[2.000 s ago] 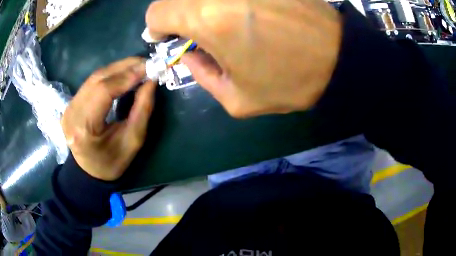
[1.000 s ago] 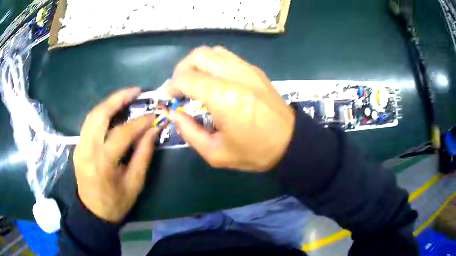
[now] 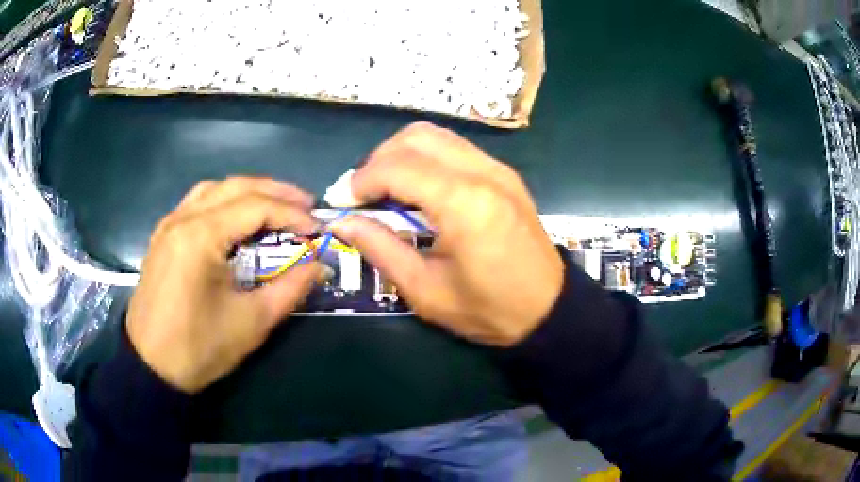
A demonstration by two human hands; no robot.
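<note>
An open power strip housing [image 3: 351, 312] lies across the green bench, with electrical parts inside and a circuit board [image 3: 671, 259] at its right end. My left hand [image 3: 212, 273] is over the cord end, its thumb and fingers closed on the inner lead wires [image 3: 288, 268], blue and yellow. My right hand [image 3: 462, 235] pinches the blue wire [image 3: 405, 218] above the strip. A small white plastic piece [image 3: 340, 191] shows at my right fingers. The white power cord [image 3: 104, 276] enters from the left. My fingertips hide part of the wires.
A cardboard parts tray [image 3: 528, 71] heaped with white pieces lies behind the strip. A dark-handled mallet [image 3: 754, 179] lies at the right. Coiled cord in a plastic bag [image 3: 71, 320] and a white plug [image 3: 55, 411] are at the left edge.
The view has shifted, so the whole tray and mallet show. My hands stay at the cord end; the blue wire now stretches out between and beyond my fingers.
</note>
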